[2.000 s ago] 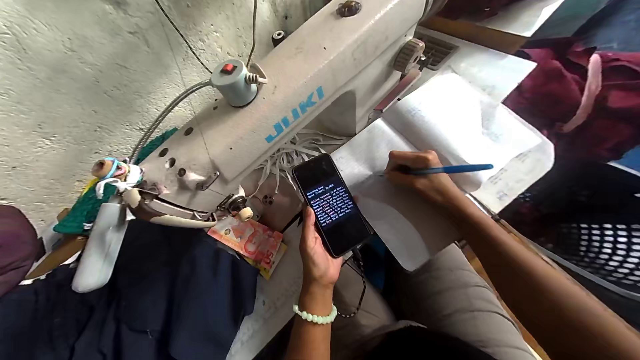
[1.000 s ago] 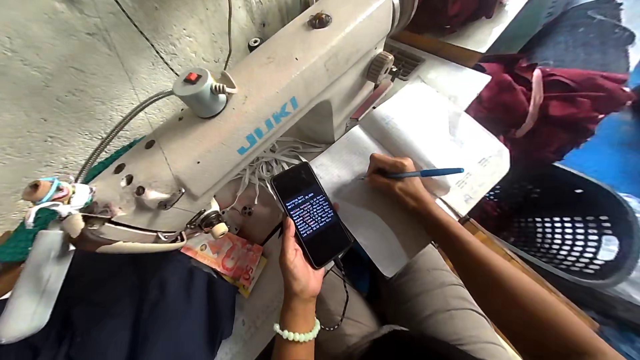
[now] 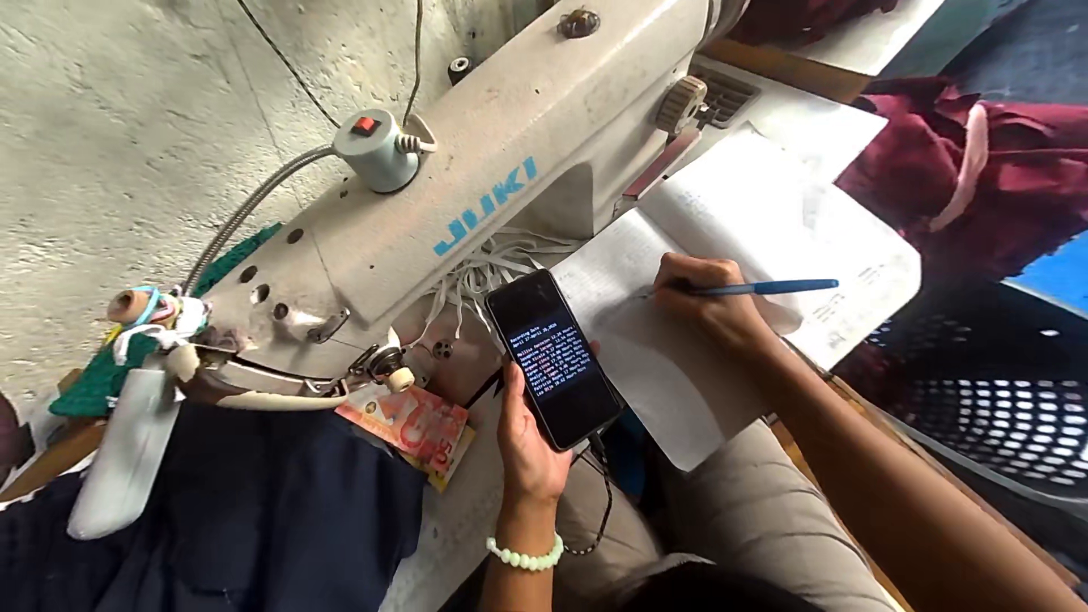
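Observation:
My left hand (image 3: 531,442), with a pale beaded bracelet at the wrist, holds a black smartphone (image 3: 552,361) upright in the palm. Lines of white text show on its dark screen, and a cable (image 3: 605,484) hangs from its lower end. My right hand (image 3: 710,297) grips a blue pen (image 3: 769,287) and rests on the left page of an open notebook (image 3: 671,374). Its fingers hide the pen's tip. Handwriting shows on the pages. The phone's right edge lies over the notebook's near left part.
A Juki sewing machine (image 3: 476,161) spans the middle, with white strips (image 3: 484,272) under its arm. Banknotes (image 3: 416,429) lie by dark cloth (image 3: 280,501). Maroon cloth (image 3: 1020,170) and a perforated plastic basket (image 3: 1003,425) are at the right.
The view has shifted somewhat. The phone stays in my left hand and the pen in my right hand over the notebook; nothing else has plainly changed.

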